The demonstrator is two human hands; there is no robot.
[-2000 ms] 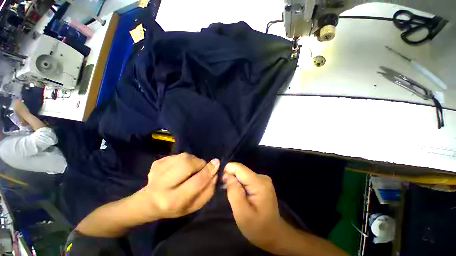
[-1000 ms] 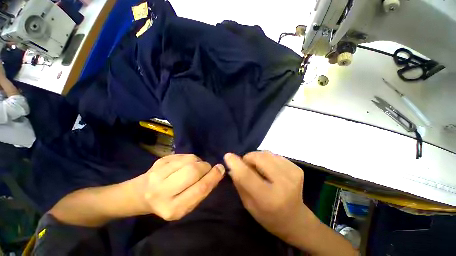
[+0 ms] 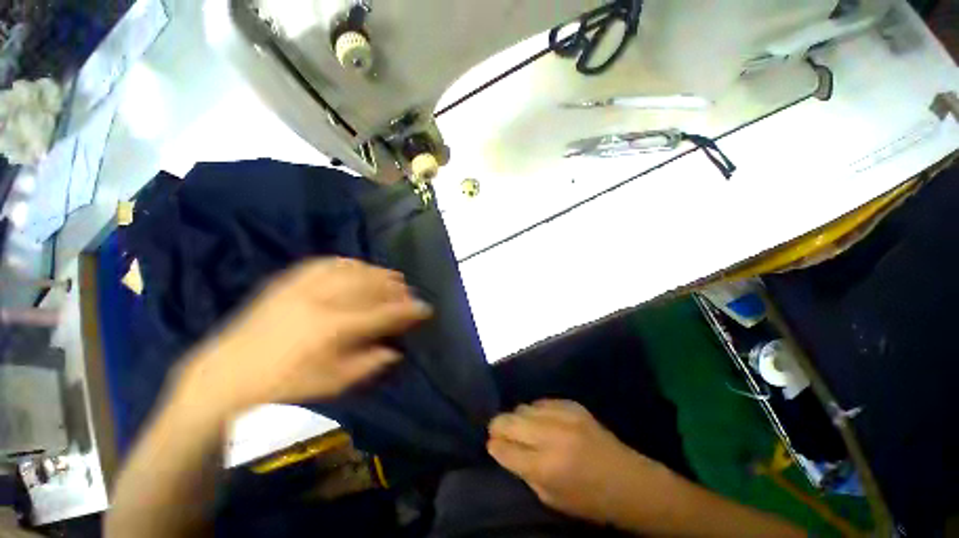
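The navy garment piece (image 3: pixel 421 347) lies on the table, runs under the presser foot and needle (image 3: pixel 424 193) and hangs over the front edge. My right hand (image 3: pixel 542 447) pinches its edge low at the table front. My left hand (image 3: pixel 326 326) is blurred, above the cloth left of the needle, fingers partly spread; whether it touches the cloth is unclear. The white lockstitch machine (image 3: pixel 315 63) stands behind the cloth.
Black-handled scissors (image 3: pixel 599 37), a thin pale-handled tool (image 3: pixel 652 102) and silver thread snips (image 3: pixel 626 144) lie right of the needle. A wooden-edged blue trough (image 3: pixel 95 357) is at left. A shelf with a white spool (image 3: pixel 778 365) is below right.
The view has turned. My left hand has left the pinch beside my right hand and moved up-left over the cloth. The right hand still holds the edge, which now stretches straighter toward the needle.
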